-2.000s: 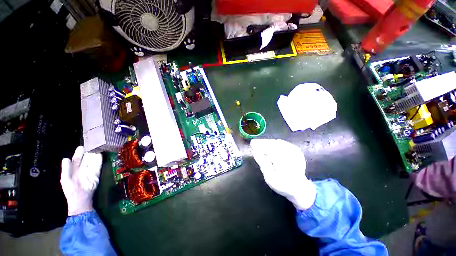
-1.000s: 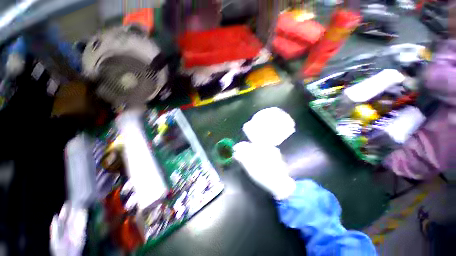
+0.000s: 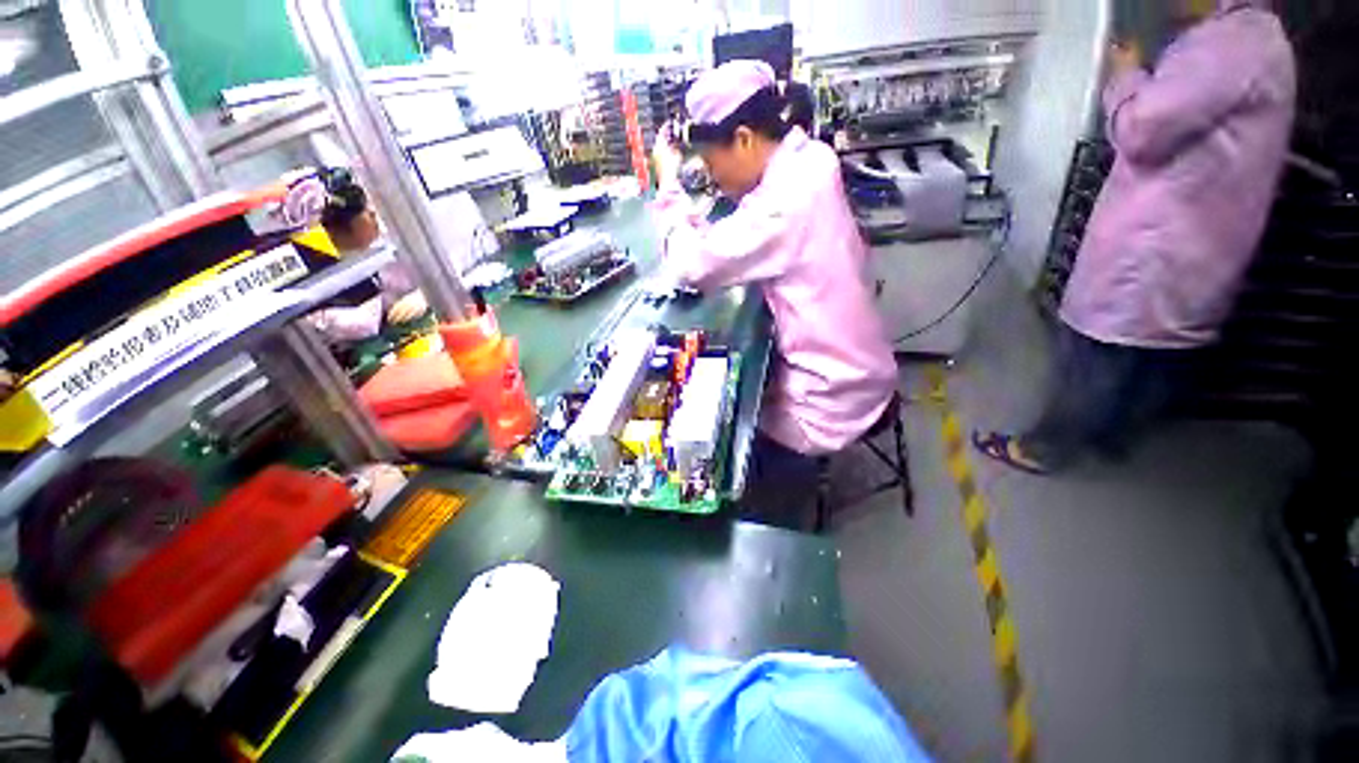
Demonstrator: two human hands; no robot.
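My right hand (image 3: 480, 744), in a white glove below a blue sleeve, is cut off by the bottom edge; its fingers and anything in them are hidden. My left hand is out of the picture. A white wipe (image 3: 499, 638) lies flat on the green mat just beyond my right hand. The board and the green cup in front of me are out of view. Another power supply board (image 3: 641, 432) with silver heatsinks lies further along the bench.
A red tray (image 3: 224, 567) sits over a black bin at left. Red pieces (image 3: 485, 380) stand by a metal post (image 3: 380, 179). A seated person in pink (image 3: 797, 283) works beyond the board. Another person in pink (image 3: 1177, 179) stands at right, past yellow-black floor tape (image 3: 976, 552).
The view has swung up and to the right. My left hand, the near board and the cup have left the picture. My right hand now shows only at the bottom edge.
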